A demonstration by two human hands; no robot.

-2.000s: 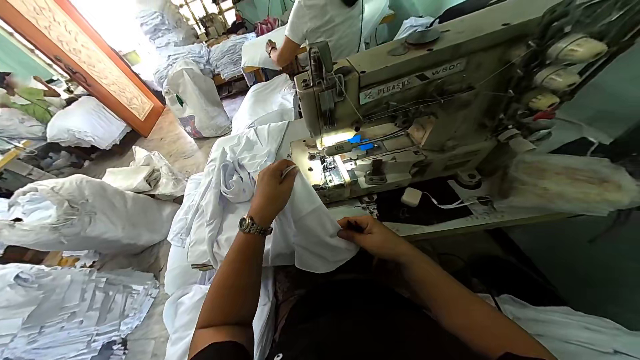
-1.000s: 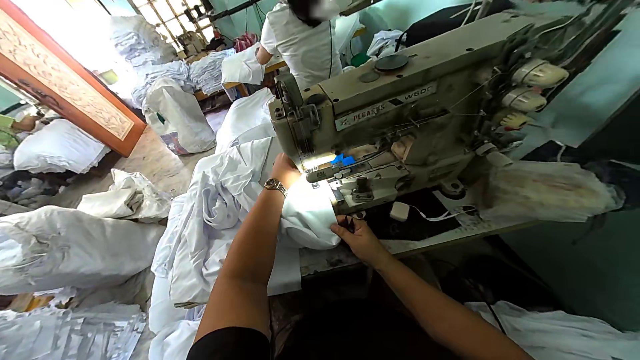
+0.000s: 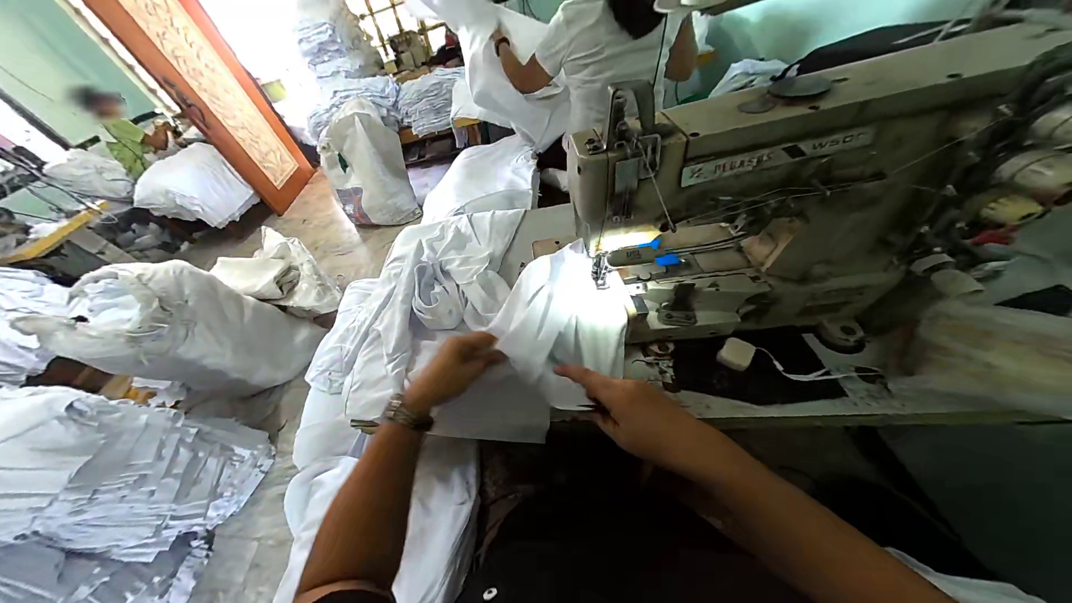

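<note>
A Pegasus industrial sewing machine [image 3: 754,184] stands on its table, its lamp lighting the needle area. White fabric [image 3: 578,310] lies with one edge at the presser foot [image 3: 600,270] and spreads toward me. My left hand [image 3: 456,368], with a watch at the wrist, is on the fabric left of the foot, its fingertips at a fold; whether it pinches the cloth is unclear. Near the front edge is my right hand [image 3: 620,406], index finger extended over the cloth, with a small dark object, partly hidden, in the curled fingers. More white cloth [image 3: 435,285] is heaped on the left.
A small white block [image 3: 736,354] with a white strip lies on the table's right part. On the floor at left are stuffed white sacks [image 3: 201,322] and stacked cut fabric [image 3: 126,469]. A co-worker [image 3: 595,59] handles white cloth behind the machine; another person sits far left.
My left hand has drawn back from beside the needle area toward me. The right hand's index finger now extends over the cloth. The co-worker behind has lifted white cloth.
</note>
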